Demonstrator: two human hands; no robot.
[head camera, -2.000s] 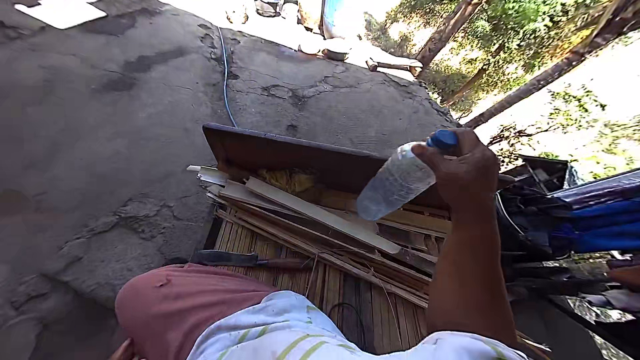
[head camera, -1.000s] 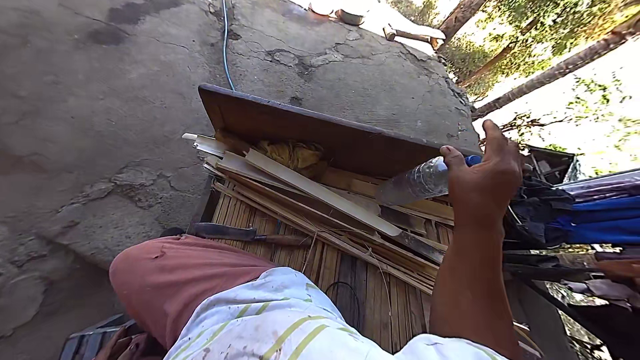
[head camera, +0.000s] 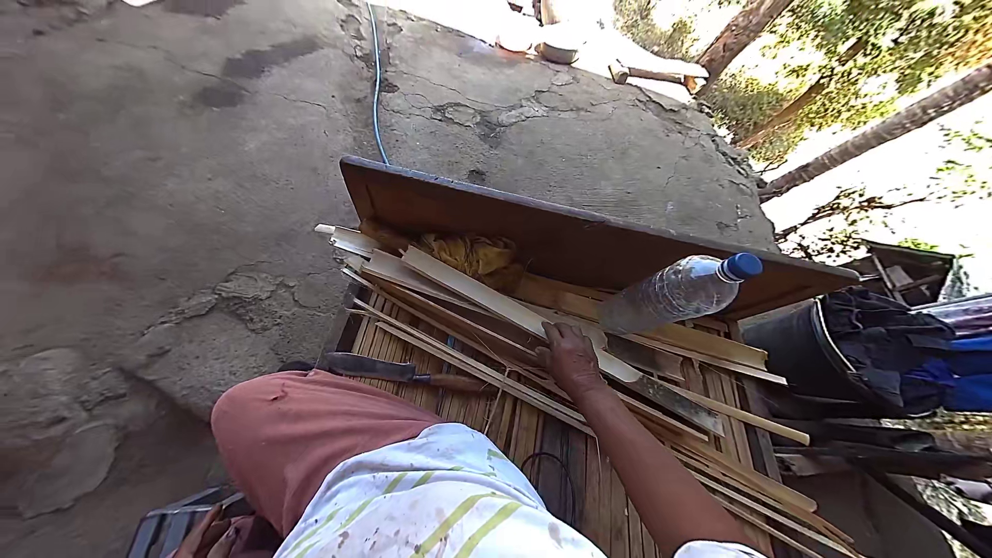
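Note:
My right hand rests on the pile of split bamboo strips, its fingers at the edge of a broad pale strip; whether they grip it I cannot tell. A clear plastic bottle with a blue cap stands among the strips, close to the dark wooden board. Beside the board lies a crumpled yellowish cloth. A large knife with a wooden handle lies across the slats near my knee. At the lower left edge, fingers, apparently of my left hand, show beside my leg, partly cut off.
The slatted bamboo bench carries the pile, with a thin dark wire loop near my shirt. Cracked concrete with a blue hose lies beyond. A black bucket with dark cloth stands at the right.
My right hand has let go of the bottle, which now stands by the board, and has moved left and down onto the bamboo strips. Fingers now show at the lower left.

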